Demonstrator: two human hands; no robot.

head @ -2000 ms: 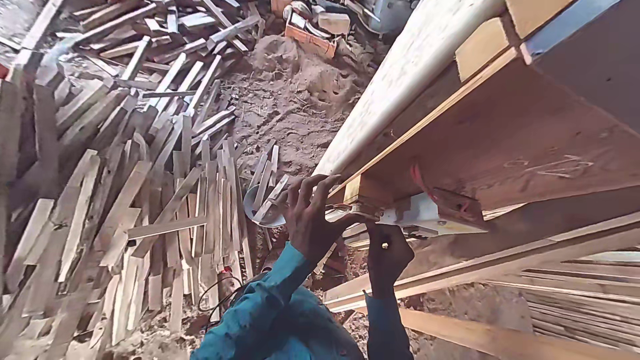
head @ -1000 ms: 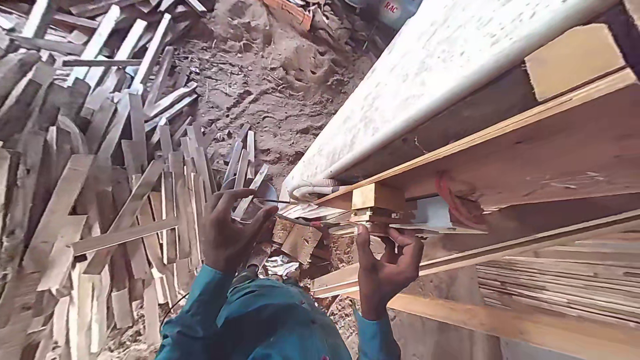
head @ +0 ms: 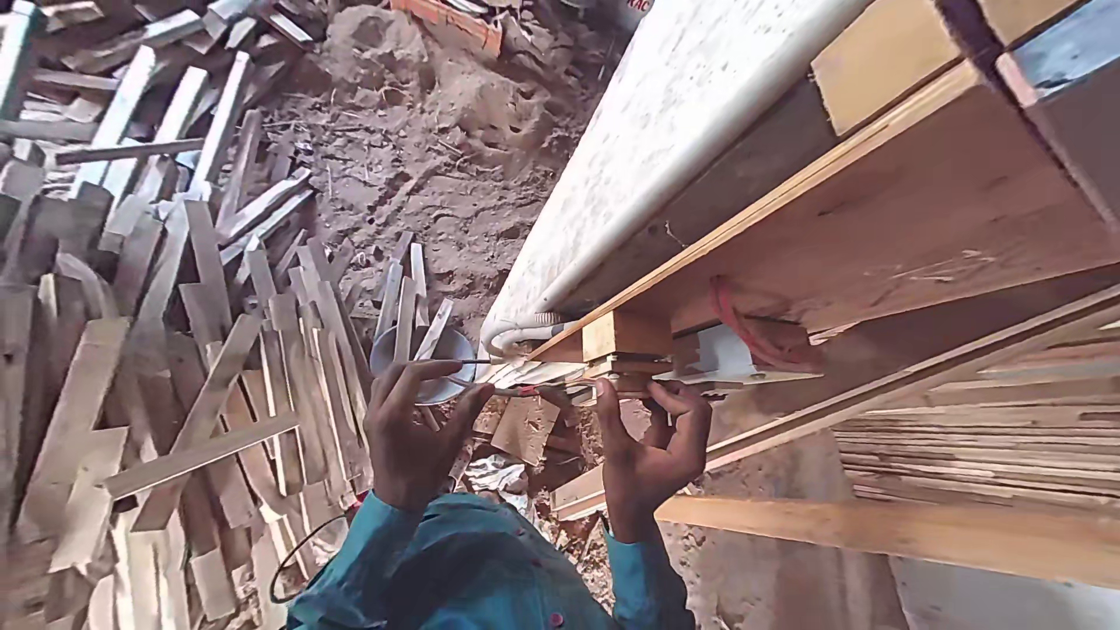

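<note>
My left hand pinches a thin dark rod between thumb and fingers, left of a small wooden block. The block sits at the near end of a long wooden board. Beneath it are thin stacked wood pieces, and the fingertips of my right hand grip these from below. A red cord is looped round a piece just right of the block, beside a pale metal plate. Behind my left hand stands a round grey bowl with wood strips in it.
Piled wood offcuts cover the ground at left. A long white rounded beam runs up beside the board. Stacked thin planks and a long timber lie at right. An orange crate stands at the top.
Two seconds ago both hands were close together at the block; my left hand has since moved away to the left, with the thin rod in it. My right hand stays at the block.
</note>
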